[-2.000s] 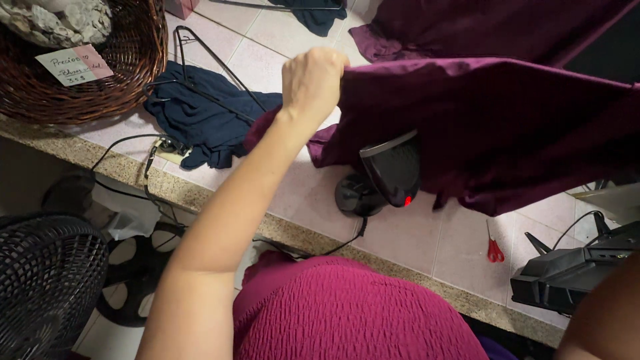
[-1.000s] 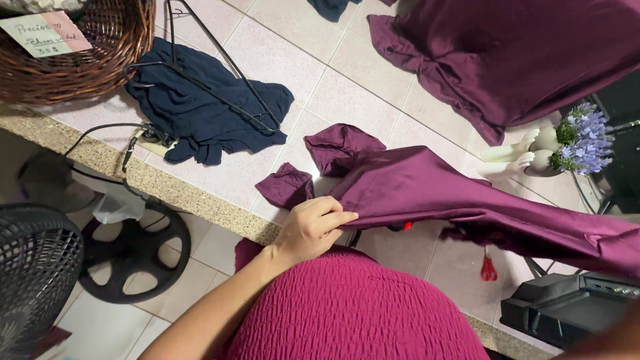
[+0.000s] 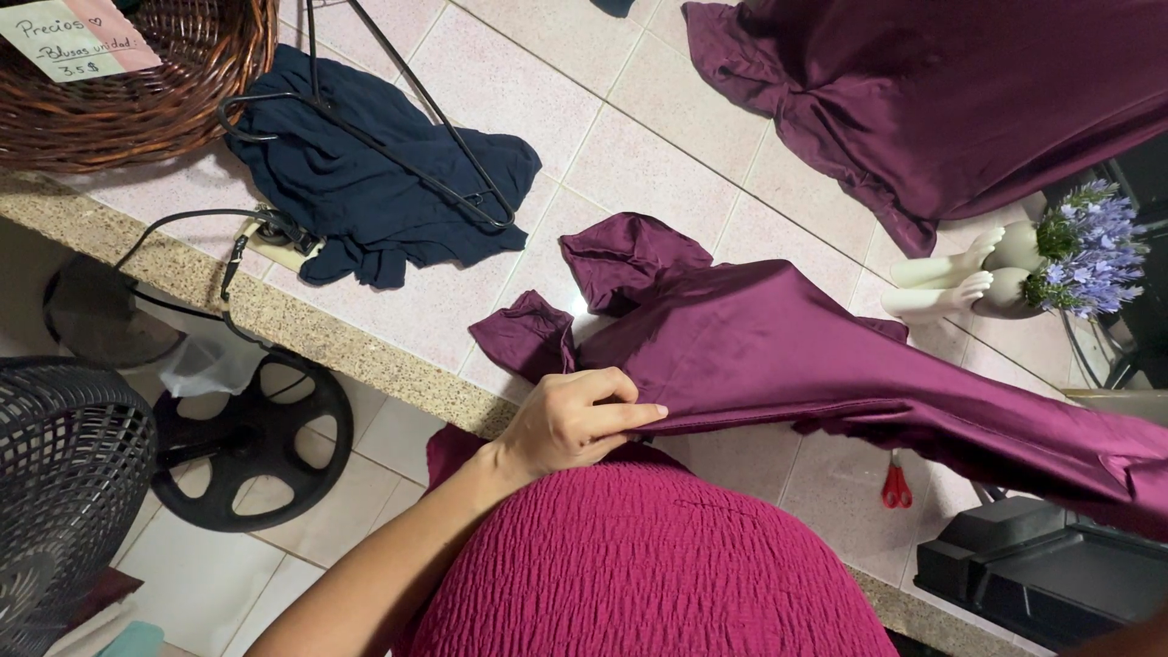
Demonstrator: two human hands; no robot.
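My left hand (image 3: 584,415) pinches the near edge of a shiny purple satin garment (image 3: 776,338), close to the counter's front edge. Two gathered ends of the cloth lie on the tiles just beyond the hand. The garment stretches right and runs out of the frame. My right hand is not visible; only a dark, blurred part of an arm shows at the lower right corner. A second purple satin garment (image 3: 949,91) lies at the upper right. Left of centre, a dark blue garment (image 3: 383,182) lies under a black hanger (image 3: 397,164).
A wicker basket (image 3: 210,100) bearing a handwritten card stands at the upper left. Red-handled scissors (image 3: 897,485) and a black device (image 3: 1040,557) are at the right, below hand-shaped ornaments (image 3: 944,287) with purple flowers. A black fan (image 3: 73,484) stands below the counter's stone edge (image 3: 365,351).
My left hand has come down and nearer to my body, still holding the purple garment. The cloth's gathered ends now rest on the counter. The dark lamp-like device seen earlier is covered.
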